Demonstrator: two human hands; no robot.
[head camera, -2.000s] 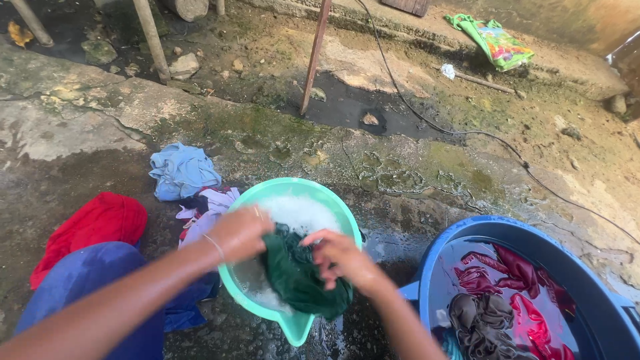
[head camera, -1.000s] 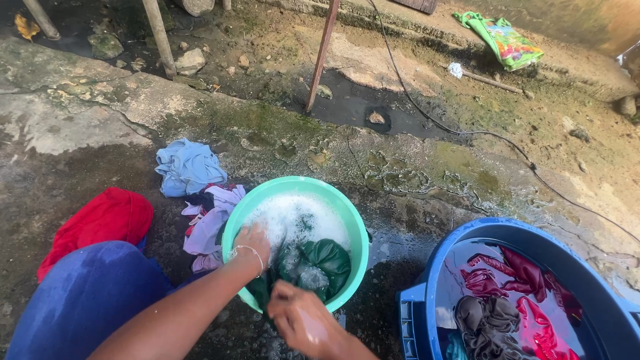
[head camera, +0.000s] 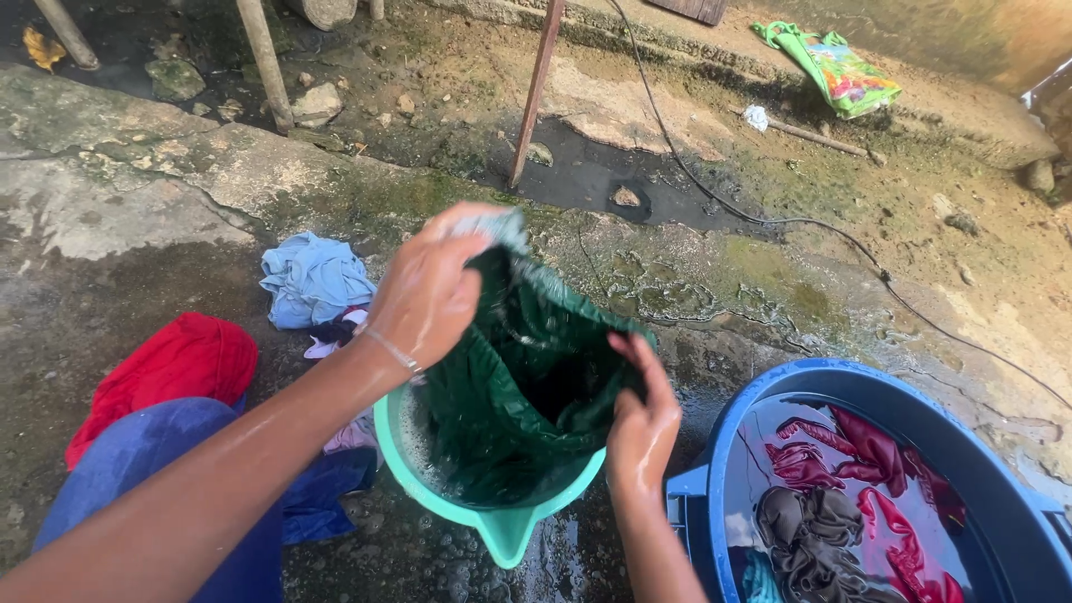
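Observation:
A wet dark green cloth garment (head camera: 502, 394) hangs spread by its upper edge over a mint green plastic basin (head camera: 456, 507). My left hand (head camera: 435, 289) grips the edge at upper left, where some foam clings; a bracelet is on that wrist. My right hand (head camera: 643, 410) holds the opposite edge, fingers outside and thumb toward the opening. The garment's mouth gapes between the hands, and its lower part hangs inside the basin. Suds (head camera: 412, 435) show along the basin's left side.
To the right stands a blue plastic tub (head camera: 720, 444) with dark red and brown clothes (head camera: 808, 519) in water. At left lie a light blue cloth (head camera: 314, 280), a red cloth (head camera: 172, 364) and other garments. A black cable (head camera: 754, 219) and a thin post (head camera: 536, 92) are farther off.
One second ago the green garment lay bunched in the suds with both hands low in the basin. Now it is lifted and held open between my hands.

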